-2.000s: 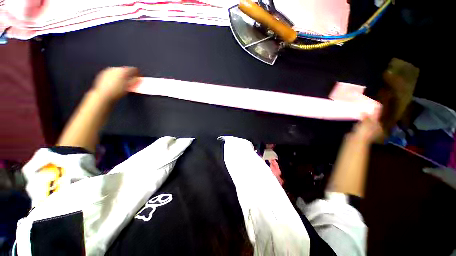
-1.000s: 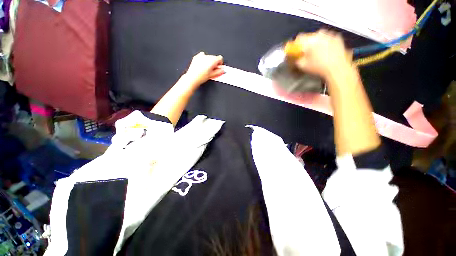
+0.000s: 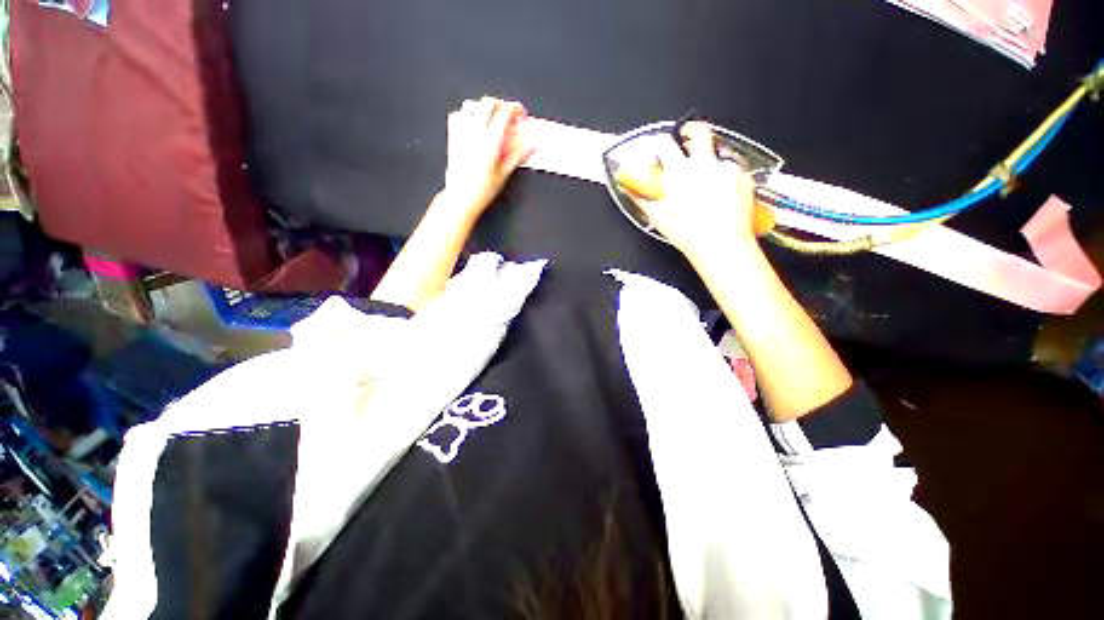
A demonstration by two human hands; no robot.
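A long pale pink fabric strip [image 3: 944, 260] lies across the black table, its right end folded up at an angle near the table's right side. My left hand [image 3: 484, 151] holds the strip's left end on the table. My right hand [image 3: 708, 194] grips the orange-yellow handle of the steam iron [image 3: 741, 148]. The iron rests on the strip, a little right of my left hand, and hides part of it. My fingers partly cover the handle.
The blue and yellow hose and cord [image 3: 920, 224] run from the iron to the upper right. A stack of pink strips [image 3: 987, 18] lies at the top right. A maroon padded surface [image 3: 121, 145] is at the left, with a blue crate [image 3: 254, 309] below it.
Since two seconds ago, my right hand has let go of the strip's right end and taken hold of the iron. In the last second the iron has come into clear view, still on the strip.
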